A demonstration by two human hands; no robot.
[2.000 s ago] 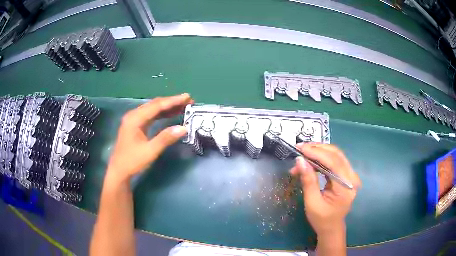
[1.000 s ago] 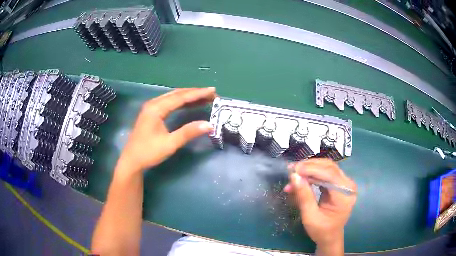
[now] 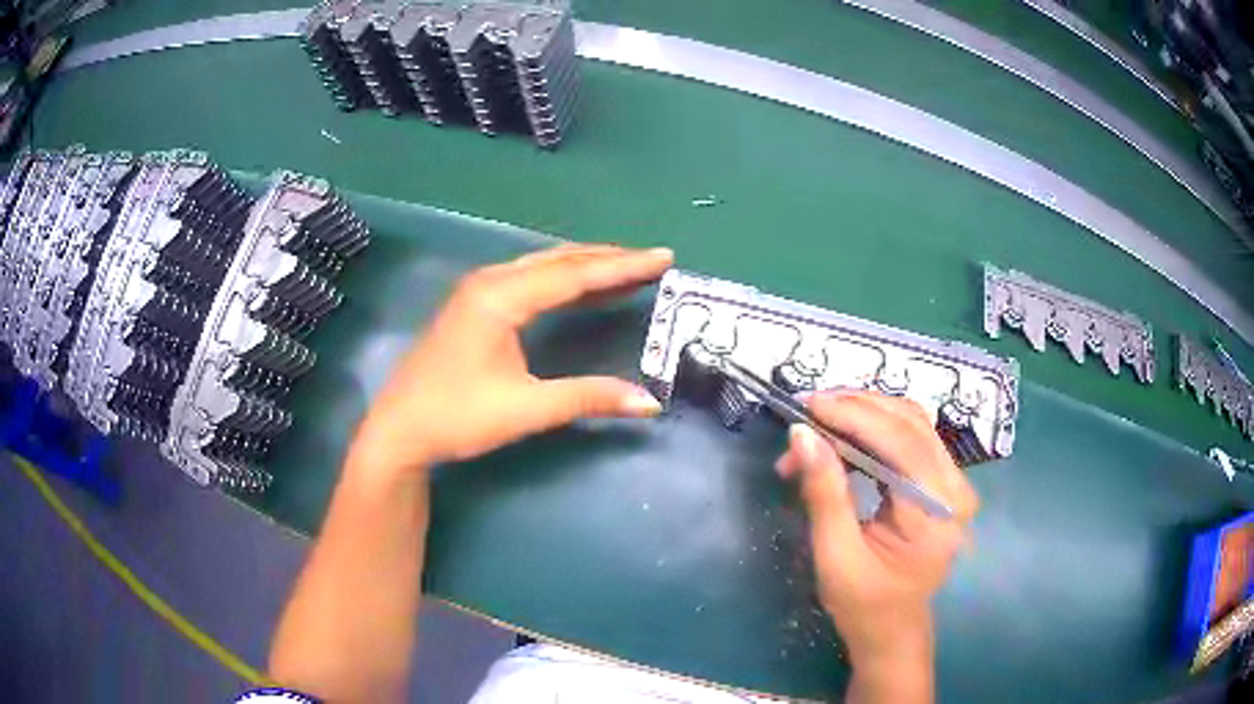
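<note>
A stack of grey notched plates (image 3: 853, 355) lies in front of me, its top face up and four recesses along its front edge. My right hand (image 3: 887, 516) holds metal tweezers (image 3: 880, 475) like a pen. The tweezers' tips are at the leftmost recess, and the hand hides part of the right front. My left hand (image 3: 509, 365) is spread at the stack's left end, index fingertip at the back corner and thumb beside the front corner. It does not grip the stack. Tiny orange-brown specks (image 3: 811, 612) lie on the green mat near my right wrist.
Ribbed plate stacks (image 3: 241, 330) stand at the left bench edge. Another stack (image 3: 454, 62) is at the back left. Notched plates (image 3: 1066, 323) lie on the green surface at the right. A blue bin (image 3: 1210, 585) with orange-brown contents is at the right edge.
The tweezers have moved from the right part of the stack, off its front edge, to the leftmost recess. The view has shifted, so the benchtop items appear farther right. My left thumb is lower.
</note>
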